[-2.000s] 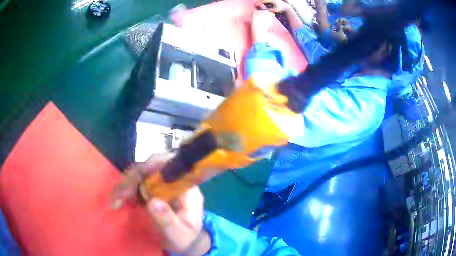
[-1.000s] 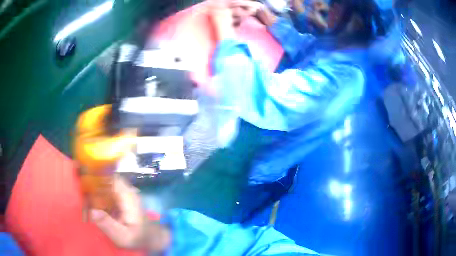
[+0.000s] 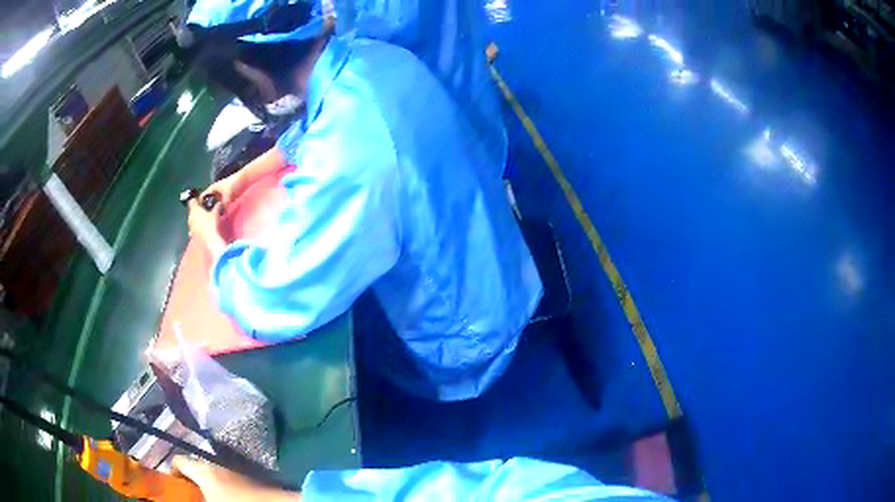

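The orange-yellow electric screwdriver (image 3: 123,473) lies slantwise at the lower left edge, with its dark cable end toward the left. My right hand (image 3: 224,482) is closed around its body, partly cut off by the bottom edge; the blue sleeve reaches in from the lower right. The screwdriver's bit is not visible. My left hand is out of the picture. The silver-white screw feeder (image 3: 147,404) shows just behind the screwdriver, partly hidden by it and by a dark cable. A clear bag of grey screws (image 3: 234,410) lies beside the feeder.
A co-worker in a blue smock (image 3: 393,196) sits close ahead, hands over a red-orange mat (image 3: 211,319) with a small dark part. The green bench edge (image 3: 343,392) runs beside the blue floor (image 3: 726,294), which has a yellow line. A dark stool stands behind the co-worker.
The view has swung up and right, showing more floor and the co-worker. The screwdriver and my right hand now sit lower left in the picture. My own mat has left the view.
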